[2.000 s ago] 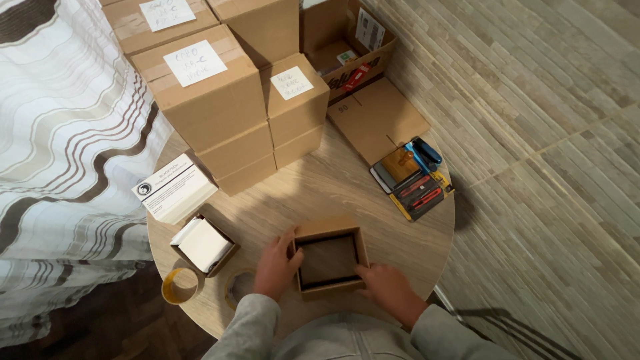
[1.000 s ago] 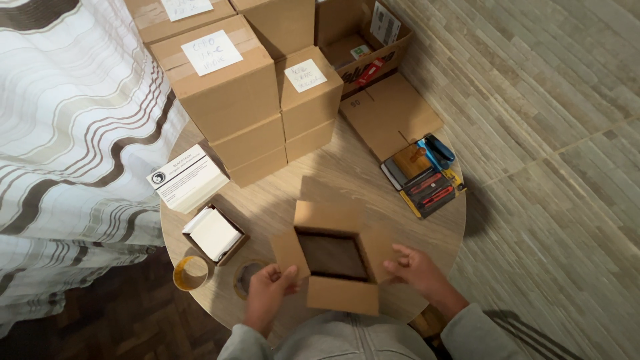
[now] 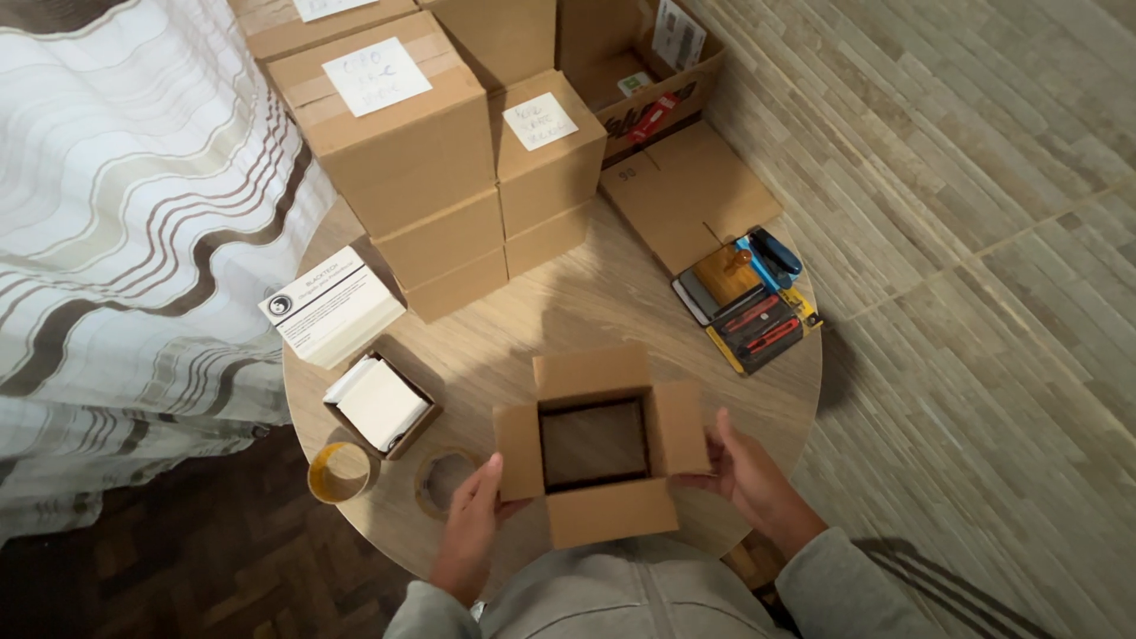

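Note:
A small cardboard box (image 3: 652, 435) stands on the round wooden table (image 3: 479, 355) close to my body, its four top flaps spread outward. Through its opening I see a dark interior with dark edges; whether anything lies inside, I cannot tell. My left hand (image 3: 475, 524) grips the left flap, thumb on top and fingers under it. At the right flap is my right hand (image 3: 745, 479), its thumb raised and its fingertips partly hidden by the flap's edge. A roll of clear tape (image 3: 441, 482) lies flat just beyond my left hand.
Stacked closed cartons (image 3: 417, 169) with handwritten notes rise at the back left. A printed card stack (image 3: 337, 306), a small box of white cards (image 3: 382, 404) and a yellowish tape roll (image 3: 339, 472) line the left. Flat cardboard (image 3: 692, 191), cutters (image 3: 759, 333) and an open carton (image 3: 661, 106) lie right.
Two seconds ago the box's flaps were not spread out and my hands were against its sides. The flaps have since opened outward, and my hands are now at the left and right flaps.

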